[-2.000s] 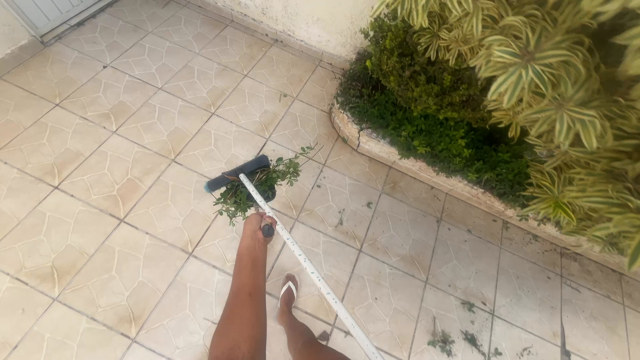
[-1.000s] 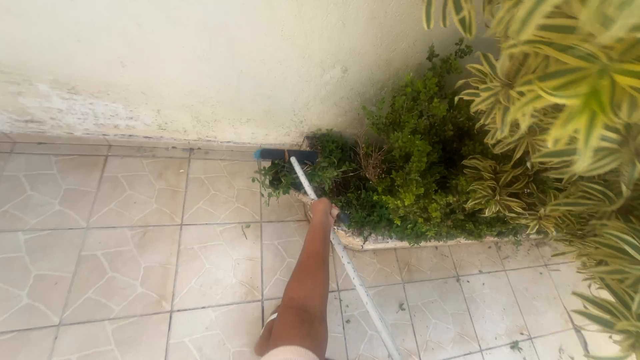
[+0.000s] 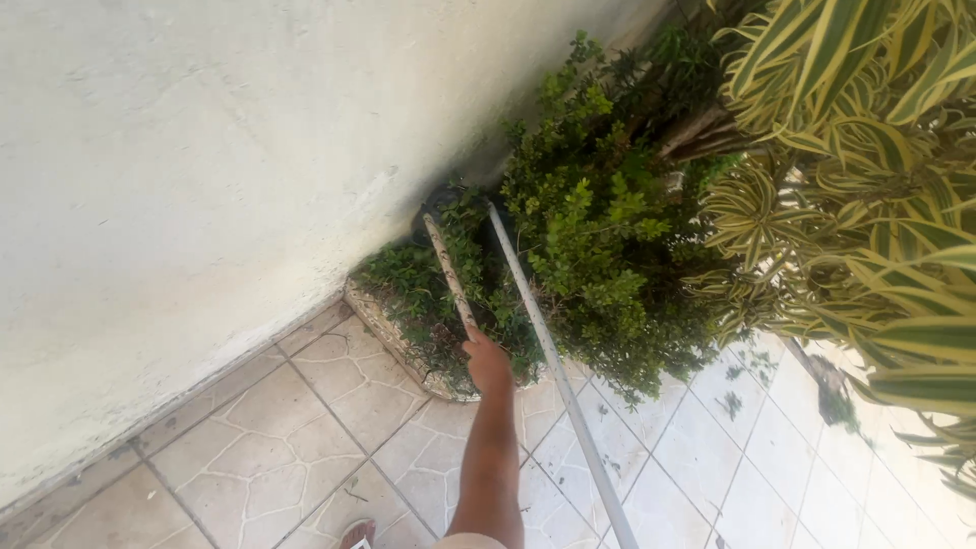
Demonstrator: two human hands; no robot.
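Note:
My left hand [image 3: 489, 366] is closed around the near end of a short, speckled, light-coloured stick-like handle [image 3: 450, 272]. The far end of that handle reaches a dark object [image 3: 422, 227] beside the wall, partly covered by leafy cuttings [image 3: 460, 202]. To the right of my hand, a long whitish pole [image 3: 543, 335] slants from the bottom edge up into the greenery; its far end lies beside the cuttings. The broom head is hidden or cannot be made out among the leaves. My right hand is outside the view.
A pale plastered wall [image 3: 191, 152] rises at the left. The planter's stone edge [image 3: 389, 335] borders low plants and a green shrub [image 3: 602, 252]. Large yellow-striped leaves [image 3: 862, 252] hang at the right. Leaf bits [image 3: 732, 404] lie on the floor tiles [image 3: 305, 457]; a sandalled foot [image 3: 358, 534] shows below.
The pole and my left hand have moved from over the open tiles to over the planter by the wall. The blue-edged broom head, plain earlier, is no longer distinct. The view has swung strongly.

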